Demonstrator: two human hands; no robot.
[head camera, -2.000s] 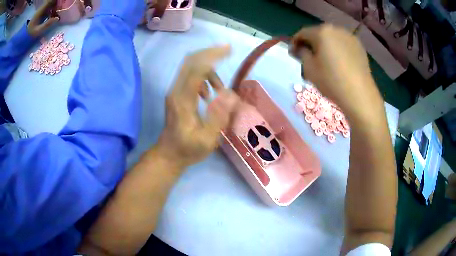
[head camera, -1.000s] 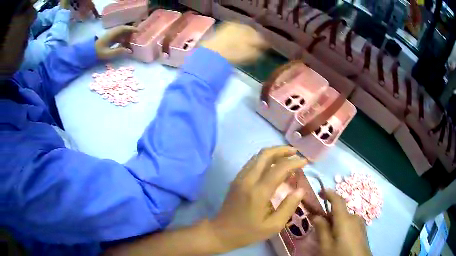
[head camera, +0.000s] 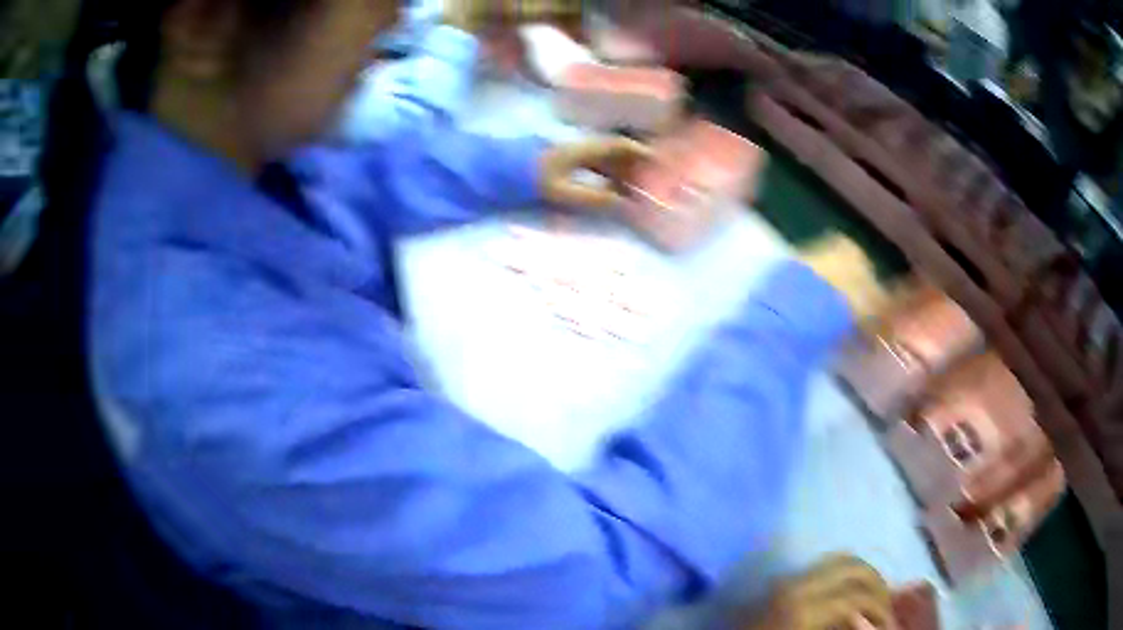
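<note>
The view is strongly blurred. My left hand (head camera: 828, 598) shows at the bottom edge, cut off by it, with its fingers beside a small visible part of a pink housing (head camera: 915, 607). Whether the fingers grip the housing is not clear. My right hand is out of the picture. Pink housings (head camera: 973, 425) stand in a group at the right along the table's far edge, with dark grille openings faintly visible.
A person in a blue smock (head camera: 406, 455) fills the left and centre, one arm reaching across to the housings. Their other hand (head camera: 591, 172) touches another pink housing (head camera: 696, 182). Rows of pink housings (head camera: 936, 185) line the green belt.
The view has swung left, so the table and housings sit further right. My left hand is now at the bottom edge, and my right hand and the nearby button pile have left the picture.
</note>
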